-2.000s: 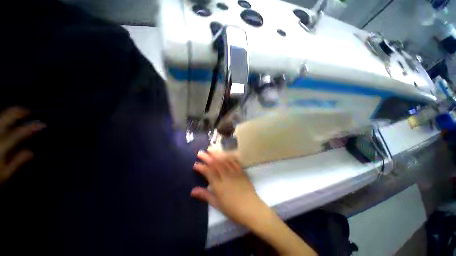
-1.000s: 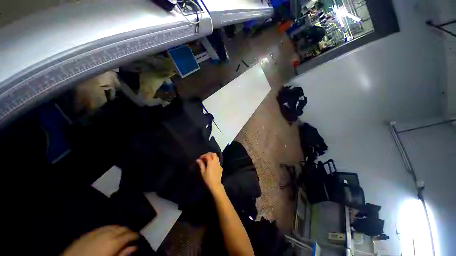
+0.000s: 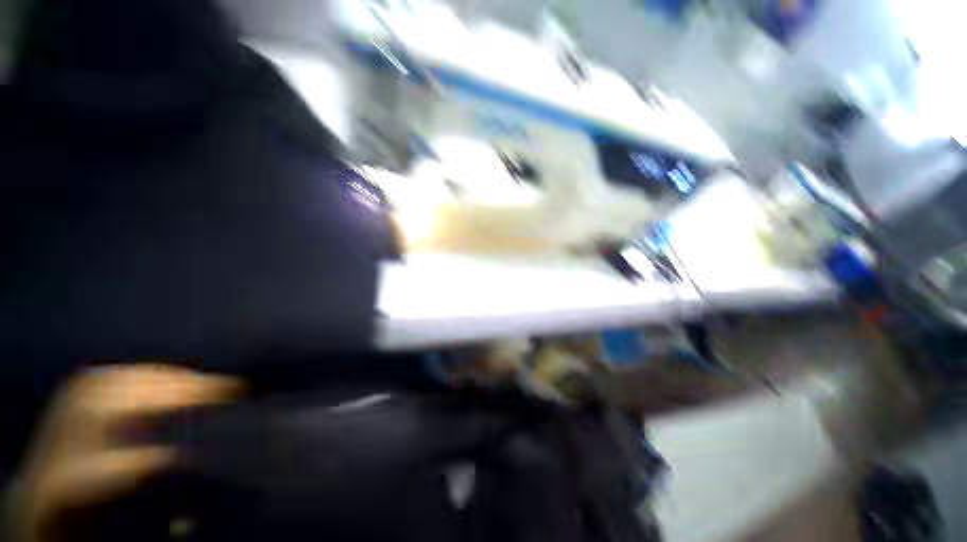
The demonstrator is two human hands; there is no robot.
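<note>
The picture is strongly blurred. A large black fabric piece (image 3: pixel 191 233) covers the left side and reaches the sewing area. The white sewing machine (image 3: pixel 530 127) with its blue stripe stands at upper centre, and its needle area is too blurred to make out. My left hand (image 3: pixel 127 445) is at the lower left, over black cloth, blurred; whether its fingers grip the cloth cannot be told. My right hand is not visible.
The white table edge (image 3: pixel 530 307) runs across the middle. A lit control panel (image 3: pixel 657 169) is at the machine's right end. Dark cloth (image 3: pixel 530 455) lies below the table. A white board (image 3: pixel 742 455) is at lower right, and a blue object (image 3: pixel 850 265) is at right.
The view has swung back from the floor and dark heap to the machine. My right hand, over the dark heap a second ago, has left the picture. My left hand appears higher and further left.
</note>
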